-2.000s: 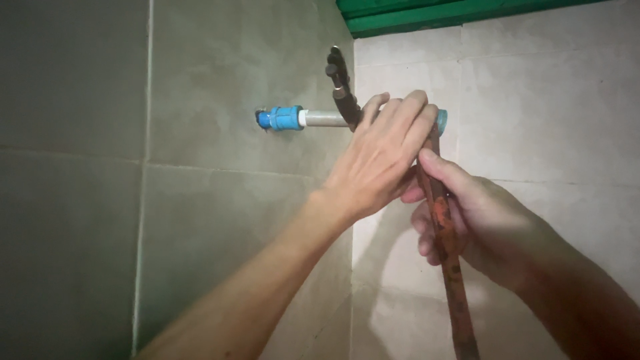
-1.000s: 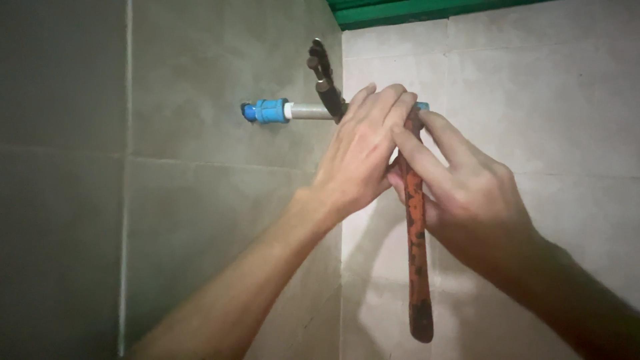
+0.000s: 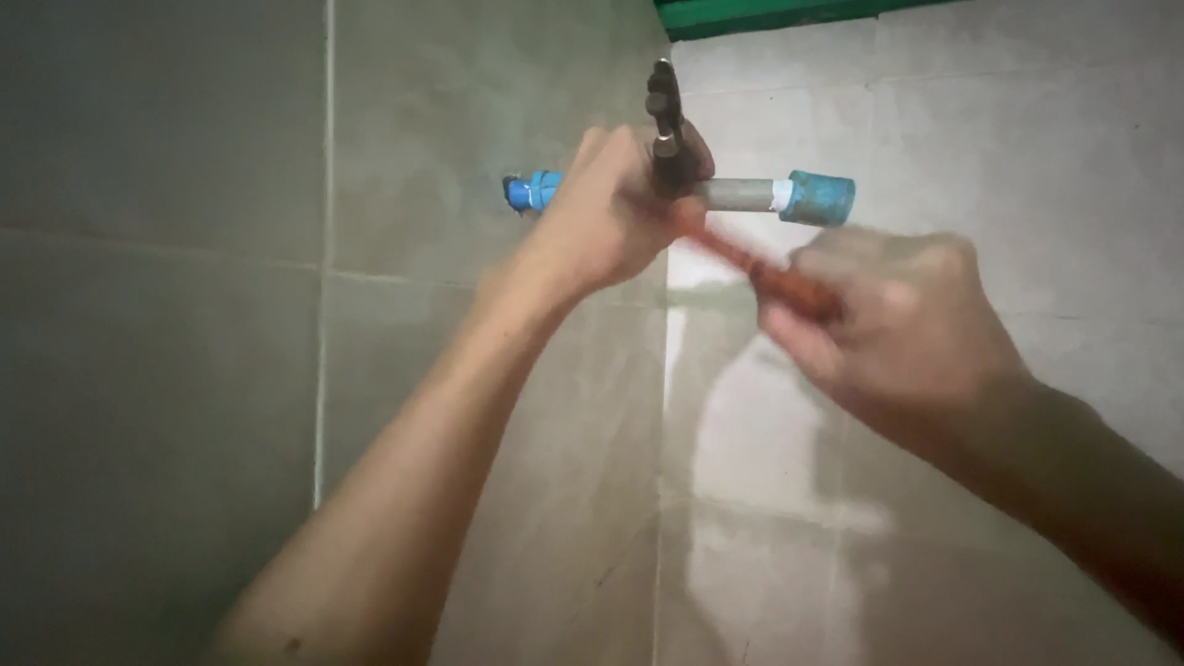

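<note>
A metal pipe (image 3: 740, 194) runs sideways out from the left wall, with a blue fitting (image 3: 544, 190) at its wall end and a blue coupling (image 3: 819, 198) at its free end. White thread tape (image 3: 783, 195) shows beside the coupling. My left hand (image 3: 620, 203) is closed around the pipe and the head of a wrench, hiding where they meet. Above that hand sticks up the dark upper part of the wrench (image 3: 668, 139). Its worn orange handle (image 3: 795, 289) slants down to the right, blurred, and my right hand (image 3: 888, 305) grips its end.
Grey tiled wall (image 3: 185, 370) stands at the left and meets a lighter tiled wall (image 3: 1017, 185) at a corner behind the pipe. A green strip (image 3: 795, 14) crosses the top. Shadows of the arms fall on the lighter wall.
Both hands were close together near the pipe's free end; my left hand is now nearer the wall fitting. The handle has swung from hanging down to slanting right, and the coupling has come into full view.
</note>
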